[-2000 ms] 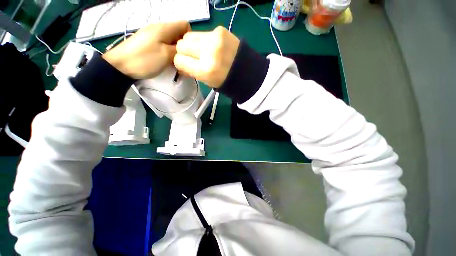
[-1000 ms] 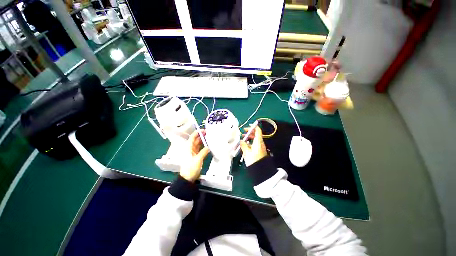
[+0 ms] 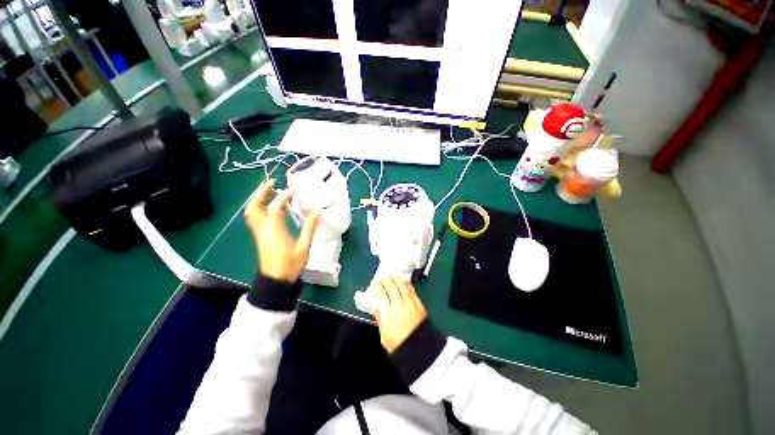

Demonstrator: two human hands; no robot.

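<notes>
Two white security cameras stand side by side near the front edge of the green bench. The right camera [image 3: 403, 228] has a dark lens ringed by dots facing up. My right hand [image 3: 398, 307] lies on its bracket foot with the fingers curled over it. The left camera [image 3: 325, 204] stands beside it, its round head tilted. My left hand [image 3: 278, 228] is at the left side of that camera, fingers spread; whether the fingertips touch it is unclear. Thin white cables with a yellow tag run behind both cameras.
Behind are a keyboard [image 3: 361, 141] and a monitor [image 3: 391, 64]. At right are a tape roll [image 3: 468, 219], a pen [image 3: 431, 259], a mouse [image 3: 528, 263] on a black pad [image 3: 544, 307], and a red-topped bottle [image 3: 544, 146] beside a cup [image 3: 588, 175]. A black box-shaped object [image 3: 132, 178] with a white strip stands left.
My left hand has moved from between the cameras to the left camera's outer side and opened. My right hand has moved down to the right camera's foot, which has turned leftward.
</notes>
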